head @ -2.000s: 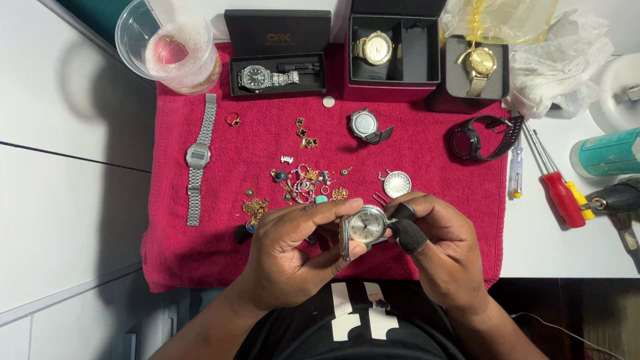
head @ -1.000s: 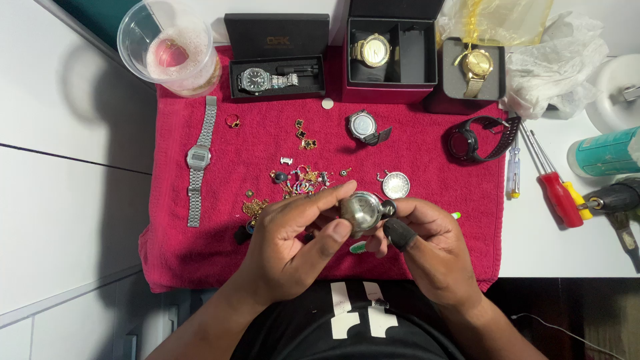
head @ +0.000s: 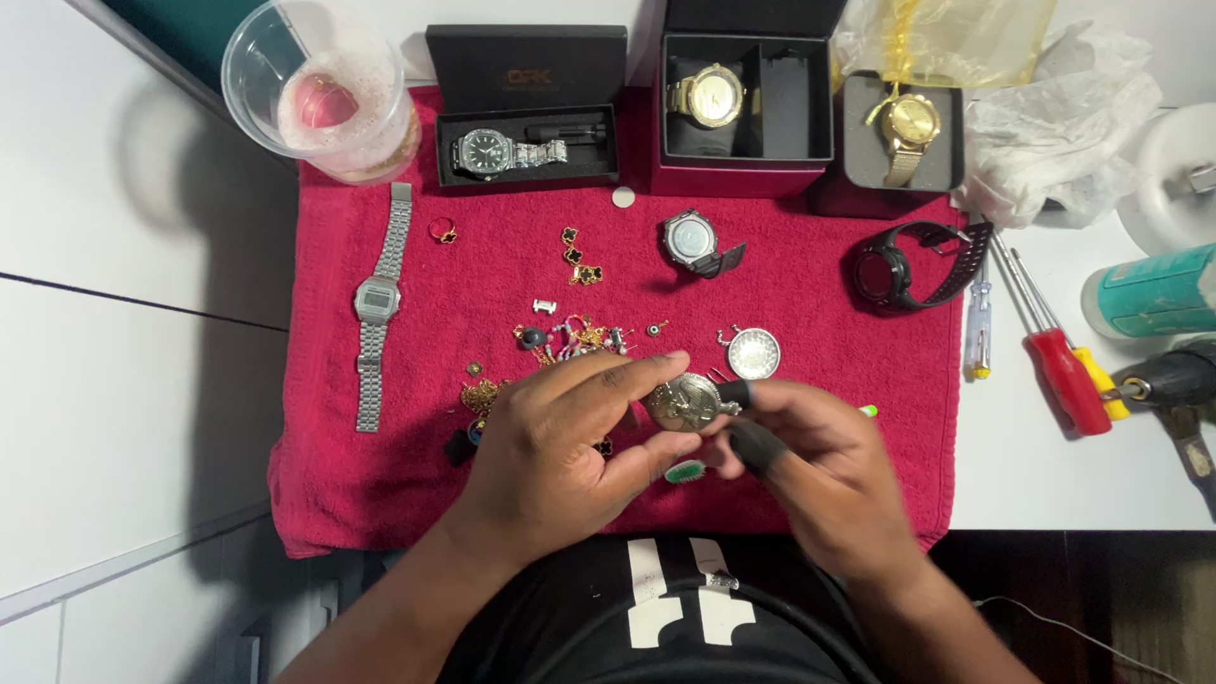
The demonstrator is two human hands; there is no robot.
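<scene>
My left hand (head: 570, 437) grips a round silver-toned pocket watch (head: 686, 403) between thumb and fingers, its patterned metal side facing up. Black coverings sit on the thumb and index fingertip of my right hand (head: 826, 465), which is at the watch's crown end; whether it pinches the crown is hard to tell. Just beyond the hands lies a round silver-toned watch part (head: 753, 353) on the red towel (head: 807, 313). A green-bristled brush head (head: 685, 471) shows below the watch. Mixed jewellery (head: 579, 334) is partly hidden behind my left hand.
Boxed watches (head: 484, 152) and a plastic cup of foamy liquid (head: 328, 104) stand along the back. A steel digital watch (head: 378, 300) lies left; a black strap watch (head: 882, 274) lies right. Beside the towel are a red-handled screwdriver (head: 1066, 380) and a teal container (head: 1154, 293).
The pocket watch has been turned: two seconds ago its dial faced up, now a patterned metal side does. The green brush head, not visible in the first frame, shows below the hands.
</scene>
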